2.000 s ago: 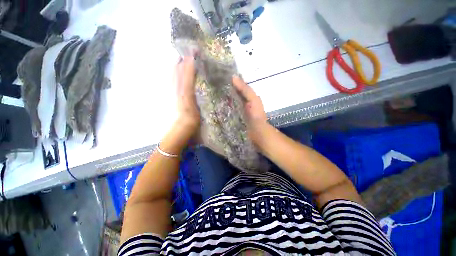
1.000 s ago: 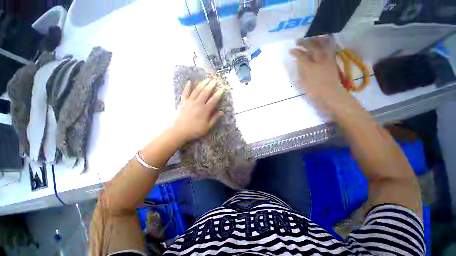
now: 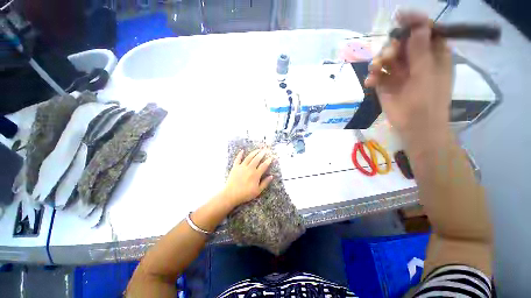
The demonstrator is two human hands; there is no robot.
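Note:
A speckled grey-brown fuzzy fabric piece (image 3: 265, 218) lies on the table with its far end at the sewing machine's needle area (image 3: 283, 137) and its near end over the table's front edge. My left hand (image 3: 249, 177) lies flat on its upper part, fingers pointing at the needle. My right hand (image 3: 413, 75) is raised above the right end of the white sewing machine (image 3: 320, 87), blurred. It holds a dark, thin handled tool (image 3: 471, 32), perhaps a screwdriver or awl, pointing right. The tool's inner end is partly hidden by the fingers.
Red and orange-handled scissors (image 3: 371, 158) lie right of the needle, with a dark pad (image 3: 403, 165) beside them, partly hidden by my right forearm. Cut grey and white pieces (image 3: 119, 160) are fanned at the left. A blue crate (image 3: 387, 265) stands below the table edge.
My right hand has risen from beside the scissors to above the machine, now with a dark tool in it. My left hand stays on the fabric. The view has tilted up.

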